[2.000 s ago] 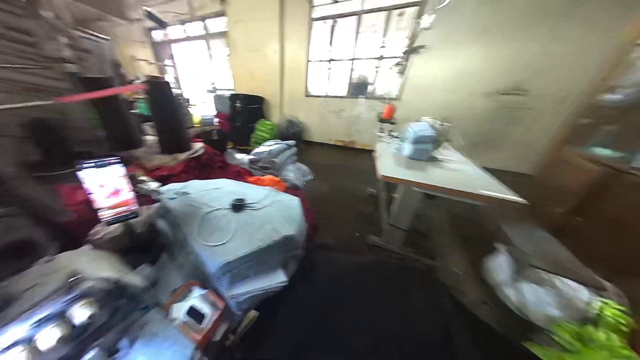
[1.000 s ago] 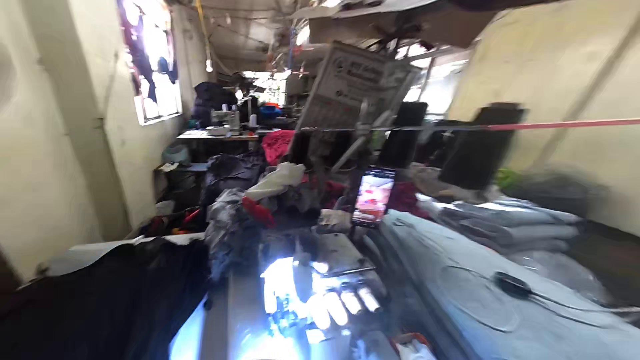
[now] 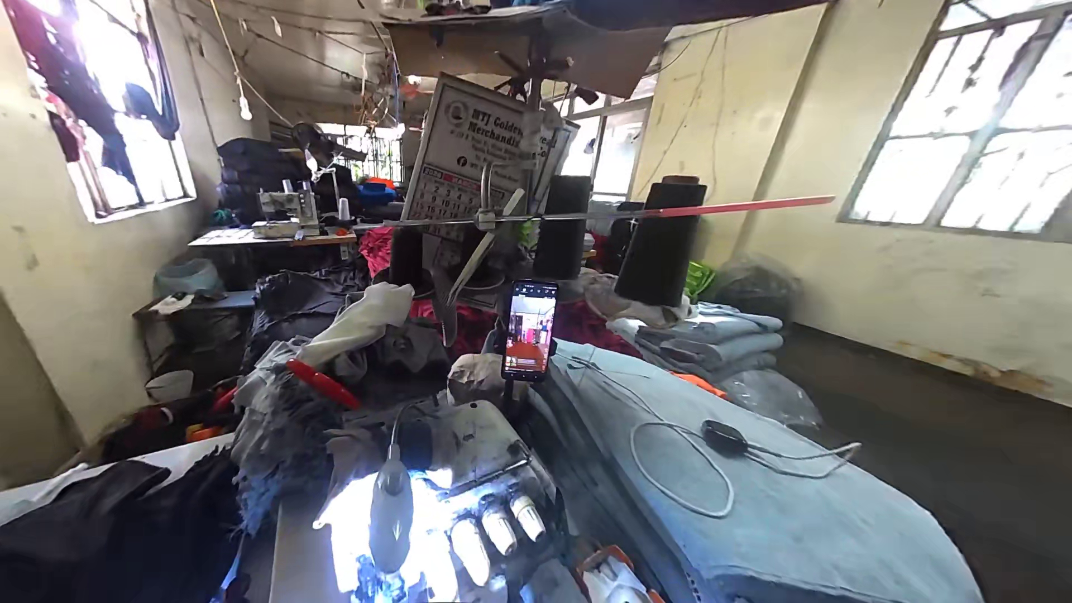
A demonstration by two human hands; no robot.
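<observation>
Neither of my hands shows in the head view. In front of me stands an overlock sewing machine, with a row of tension dials and a lit gooseneck lamp glaring over its left part. Behind the machine a phone stands upright with its screen on. To the right lies a stack of light blue fabric pieces, with a white cable and its small black control box on top. Large black thread cones stand behind. A red-handled tool rests on grey cloth scraps at left.
Dark cloth covers the left table. A calendar board leans behind the machine. Folded grey-blue fabric and a clear plastic bag lie at the right. Another sewing machine stands on a far table.
The view has swung left from the white-topped table, then slightly back right. No hand shows in any of the frames.
</observation>
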